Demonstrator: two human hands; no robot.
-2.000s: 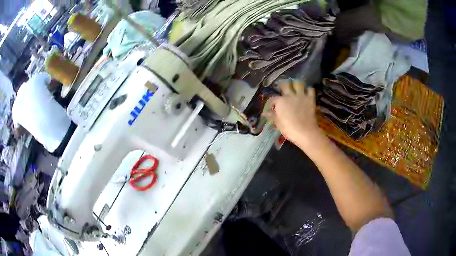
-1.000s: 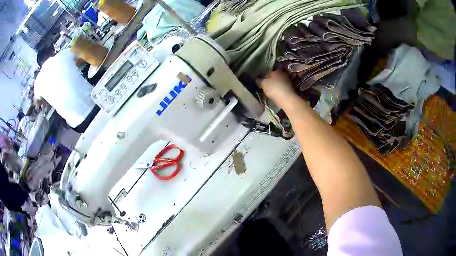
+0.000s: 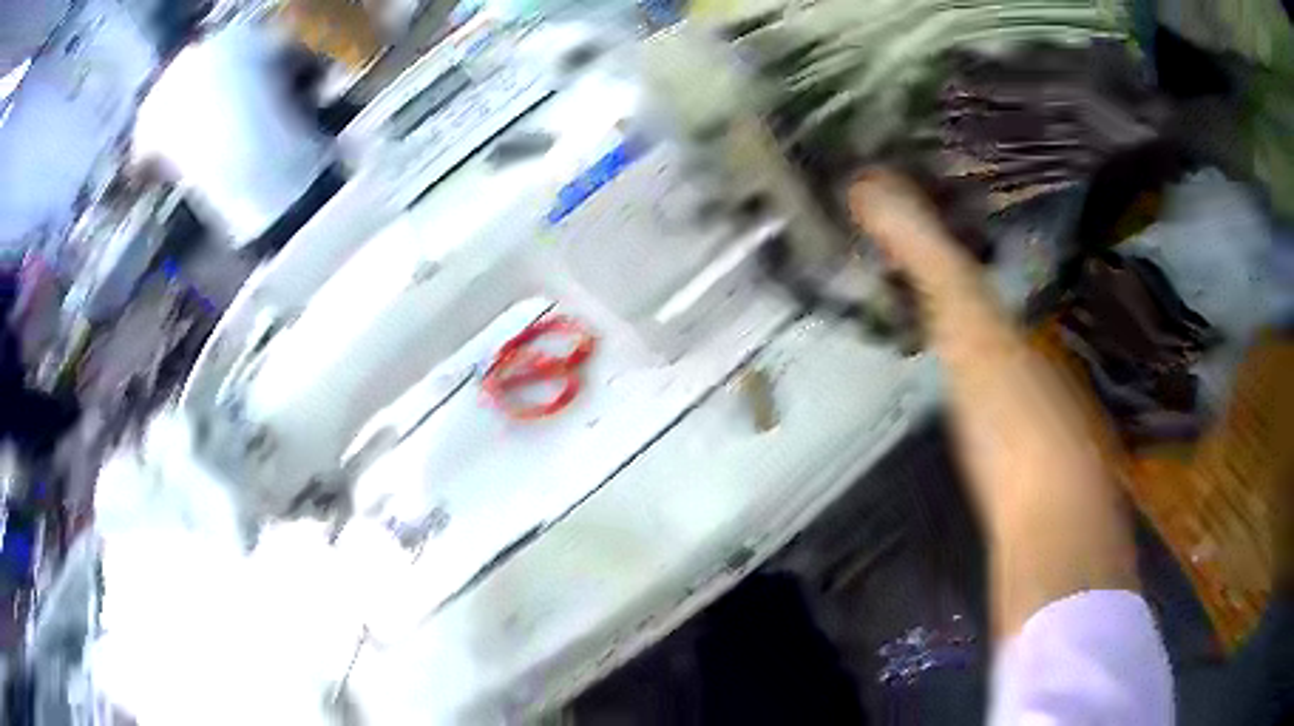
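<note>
The frame is strongly blurred. My right hand (image 3: 891,213) is at the right end of the white sewing machine (image 3: 426,291), by the handwheel area, in front of the dark cloth stack. Its fingers are blurred and partly hidden, so its grip cannot be told. My left hand is not in view. Red-handled snips (image 3: 539,369) lie on the machine bed under the arm. A white garment piece (image 3: 213,610), overexposed, lies at the needle end at lower left.
Green cloth (image 3: 908,50) and dark brown bundles (image 3: 1050,121) are stacked behind the machine's right end. More dark pieces (image 3: 1157,333) lie on an orange surface (image 3: 1206,482) at right. A person in white (image 3: 234,135) is at upper left.
The camera view has shifted, so the machine and snips appear farther right and higher. My right hand has stayed near the machine's right end. The white garment shows more at lower left.
</note>
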